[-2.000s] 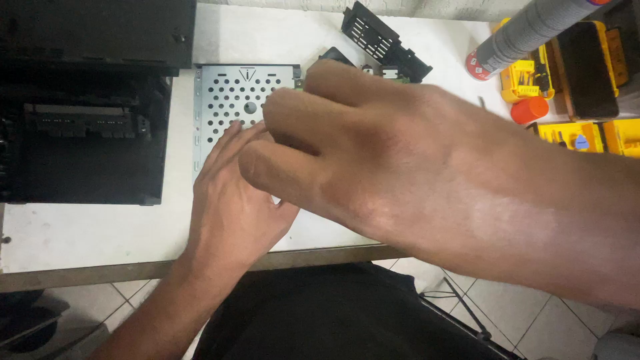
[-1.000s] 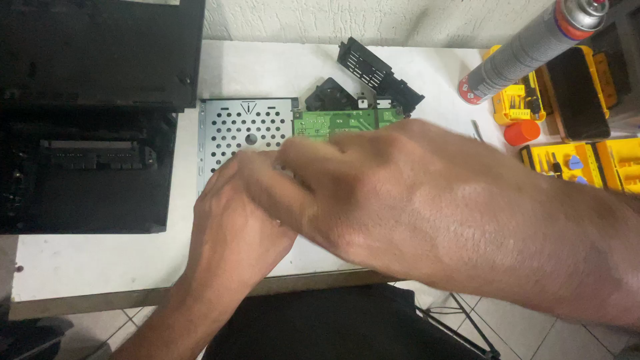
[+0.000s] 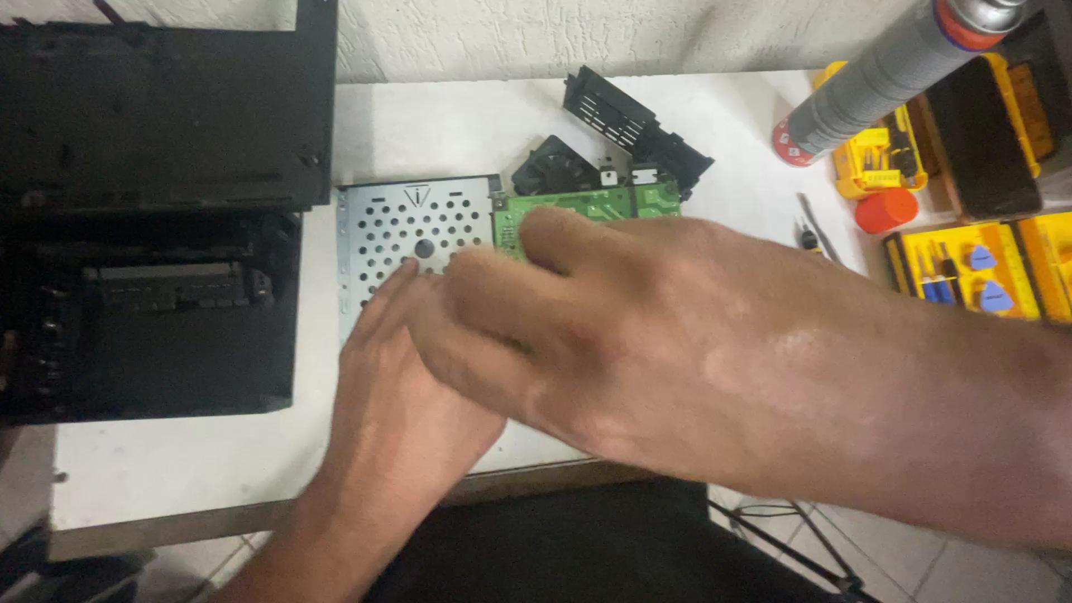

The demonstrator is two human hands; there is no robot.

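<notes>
A perforated metal plate (image 3: 402, 226) lies flat on the white table, joined edge to edge or side by side with a green circuit board (image 3: 586, 201). My left hand (image 3: 410, 360) rests on the lower part of the plate, fingers pointing away from me. Across it reaches my right hand (image 3: 586, 327), its fingers curled over the plate and the board. Whatever the right fingers may hold is hidden beneath the hand. Behind the board lie a small black fan (image 3: 554, 167) and a slotted black plastic part (image 3: 624, 117).
Black casings (image 3: 159, 117) fill the left side. At the right stand a spray can (image 3: 871, 84), an orange-red cap (image 3: 886, 210) and yellow tool cases (image 3: 963, 268) beside a phone (image 3: 980, 142). Slim tools (image 3: 811, 230) lie near my right wrist. The table's front edge (image 3: 184, 523) runs below.
Both hands stay over the plate and the board, the right one still curled. More of the green board shows than two seconds ago. The view has shifted a little.
</notes>
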